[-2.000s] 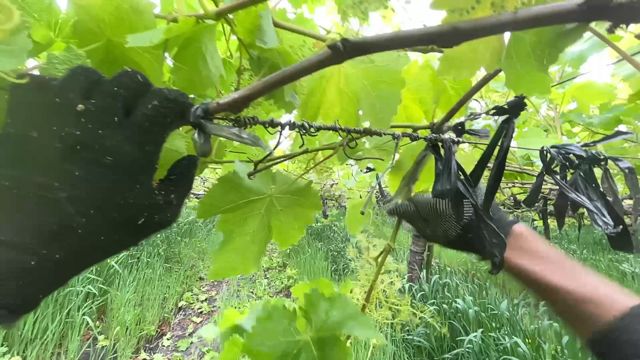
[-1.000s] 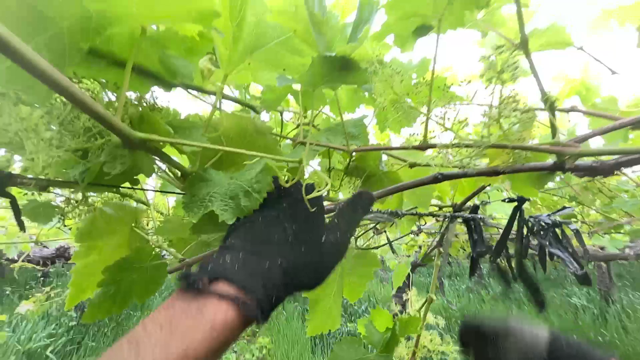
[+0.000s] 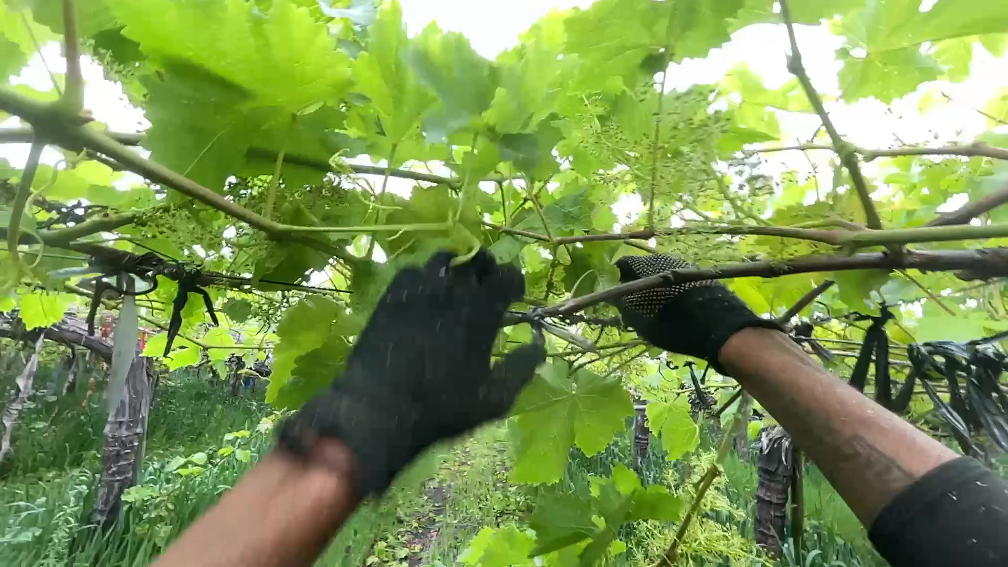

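Note:
In a black glove, my left hand [image 3: 429, 370] is raised at the centre, its fingertips among leaves and a green shoot; whether it grips the shoot cannot be told. My right hand [image 3: 681, 303], in a black glove with a dotted palm, is at a brown grapevine cane [image 3: 756, 270], its fingers partly behind it; its grip is unclear. Between the hands, a tie [image 3: 537, 315] goes around the cane at the trellis wire. A broad vine leaf [image 3: 571, 413] hangs just below.
Black plastic strips [image 3: 957, 370] hang from the wire at the right. Dark ties [image 3: 185, 295] hang at the left. Gnarled vine trunks [image 3: 124, 433] [image 3: 774, 480] stand in tall grass. Thick canes and leaves [image 3: 236, 71] spread overhead.
My right hand, low and blurred at the lower right one second ago, is now up at the cane. Two seconds ago it was by the black strips.

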